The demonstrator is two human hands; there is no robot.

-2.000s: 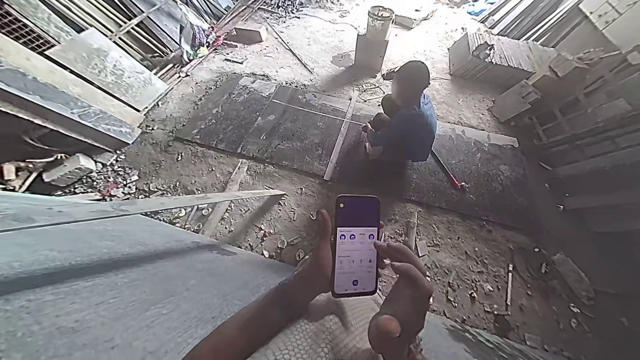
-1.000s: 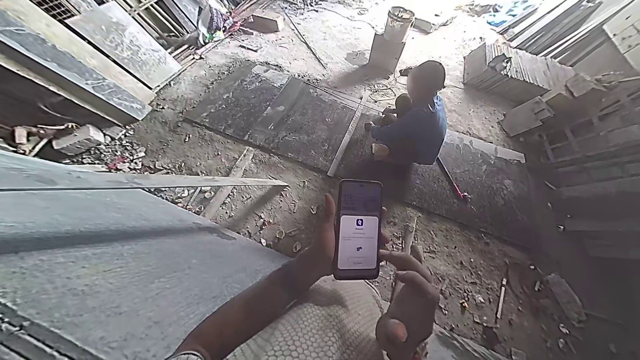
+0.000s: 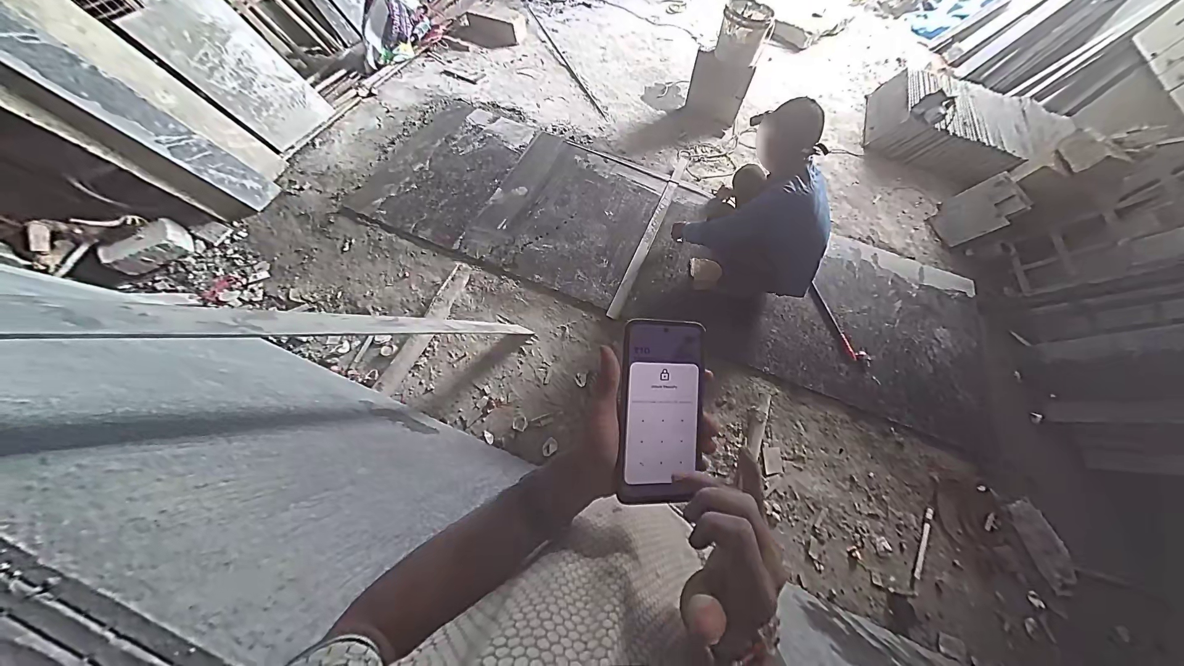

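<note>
A smartphone (image 3: pixel 662 412) with a lit screen stands upright in my left hand (image 3: pixel 599 435), whose palm is behind it and whose fingertips show at its right edge. The screen shows a pale panel with a lock symbol and a grid of dots. Close to the phone's lower right corner is my right hand (image 3: pixel 735 555), its index finger at the screen's bottom edge and the other fingers partly curled. It holds nothing; whether the finger touches the glass I cannot tell. Below the phone lies patterned pale cloth (image 3: pixel 592 592) over my lap.
A person (image 3: pixel 777 213) in a blue top and dark cap crouches on dark stone slabs (image 3: pixel 555 222), beside a pale straight strip (image 3: pixel 647 238). A bucket (image 3: pixel 745 32) stands on a block beyond. Stacked tiles (image 3: pixel 962 125) are at right, leaning slabs (image 3: pixel 222 65) at upper left, a grey slab (image 3: pixel 231 490) nearby.
The phone's screen has changed from a page of icons, through a panel with a logo, to a panel with a lock symbol. The crouching person's head and arms have shifted slightly.
</note>
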